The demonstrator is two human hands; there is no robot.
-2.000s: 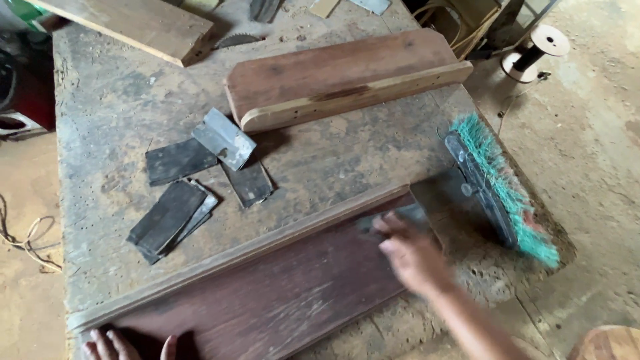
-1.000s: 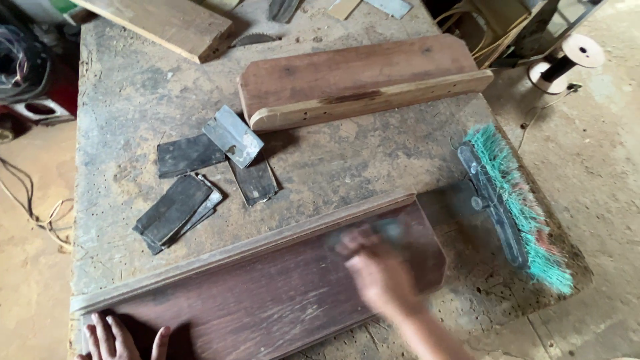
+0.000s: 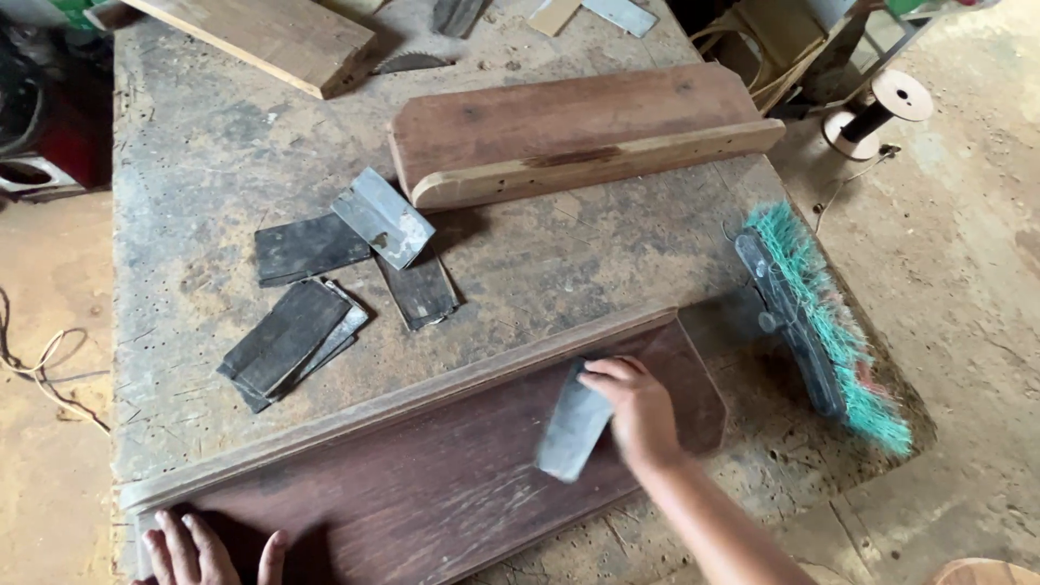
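Observation:
My right hand (image 3: 638,406) grips the upper end of a grey sheet of folded sandpaper (image 3: 575,426), which lies over a dark reddish wooden board (image 3: 406,471) with a raised lip along its far edge. Pale scuffs mark the board below the sheet. My left hand (image 3: 203,552) rests with spread fingers on the board's near left end. Beyond the lip lie several dark sandpaper pieces (image 3: 284,337) and a creased grey sheet (image 3: 384,218) overlapping two dark ones.
A second lipped wooden board (image 3: 569,122) lies farther back on the worn workbench (image 3: 203,162). At the right edge is a green-bristled brush head (image 3: 812,325). A thick plank (image 3: 276,41) and part of a circular saw blade (image 3: 413,62) are at the back; a spool (image 3: 877,114) stands beyond the bench.
Blurred over the board in the earlier frames, my right hand now shows plainly with the grey sheet. It is nearer the board's right end than one second ago. My left hand stays at the left end.

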